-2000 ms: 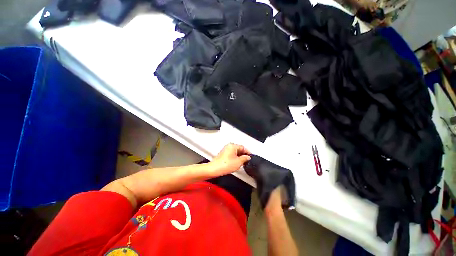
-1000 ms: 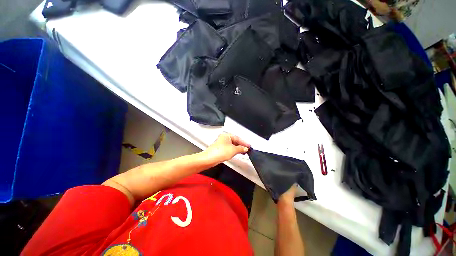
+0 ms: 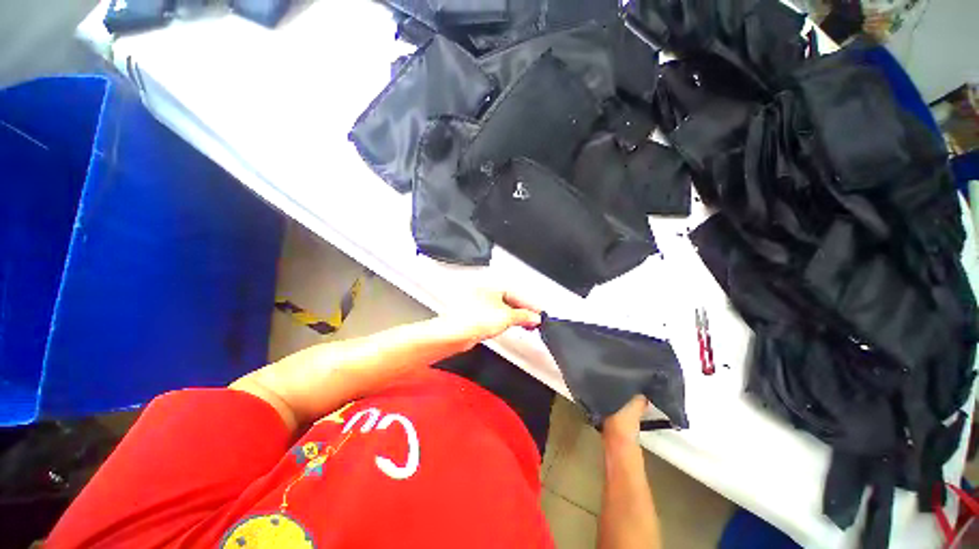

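Note:
A flat black pouch (image 3: 612, 365) is stretched between my hands at the table's front edge. My left hand (image 3: 509, 315) pinches its upper left corner between thumb and fingers. My right hand (image 3: 627, 414) is at its lower opening, with the fingertips partly hidden by the fabric. Red-handled thread snips (image 3: 705, 349) lie on the white cover just right of the pouch. Flatter finished pouches (image 3: 537, 123) overlap in the middle, one with a pale logo mark. A tall rumpled heap of unfinished pouches (image 3: 859, 257) lies on the right.
The white-covered table (image 3: 322, 204) runs diagonally. A large blue bin (image 3: 161, 257) stands on the floor at left. Dark padded pouches (image 3: 140, 13) lie at the far left corner. Black strips (image 3: 846, 483) hang near the lower right edge. Yellow-black tape (image 3: 322, 320) marks the floor.
The pouch was bunched around my right hand and is now spread flatter, with its far end further right. My left hand still pinches the corner. The view has shifted slightly.

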